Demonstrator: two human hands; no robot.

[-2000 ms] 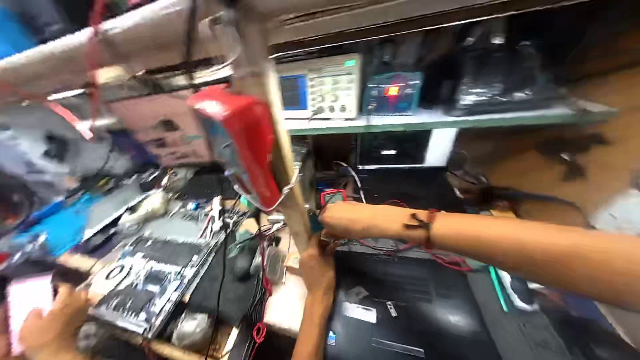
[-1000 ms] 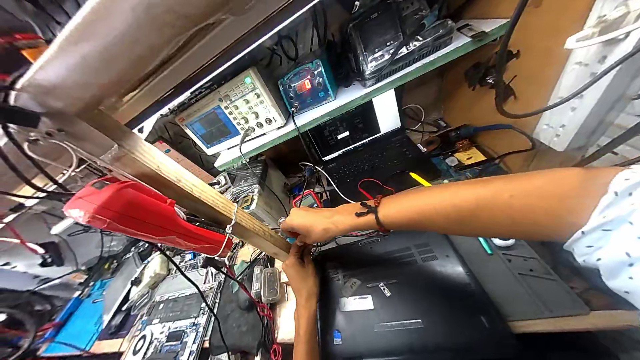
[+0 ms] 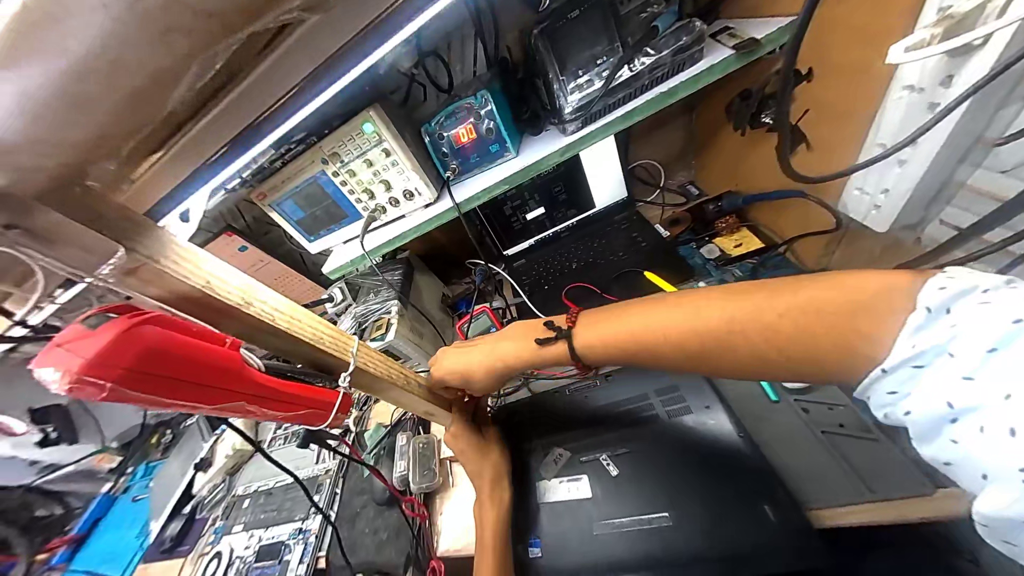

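My right hand (image 3: 480, 364), with a beaded and a black cord bracelet at the wrist, is at the lower end of a wooden post (image 3: 264, 320). Just below it my left hand (image 3: 474, 432) touches the same end. The fingertips meet there, and what they pinch is hidden. A black laptop base (image 3: 664, 472) lies underside up beneath my right forearm. A red tool casing (image 3: 184, 364) is tied to the post with a white cord. Behind my right hand stands a red-edged meter (image 3: 481, 322).
An oscilloscope (image 3: 344, 180) and a blue power unit with lit digits (image 3: 470, 134) stand on a green-edged shelf (image 3: 560, 156). Under it is an open laptop (image 3: 576, 240). An opened laptop chassis (image 3: 272, 512) and small clear boxes (image 3: 422, 462) lie at left.
The view has turned and tilted since two seconds ago. Both hands stay together at the post's end. The other person's hand with a phone, seen at lower left earlier, is out of view.
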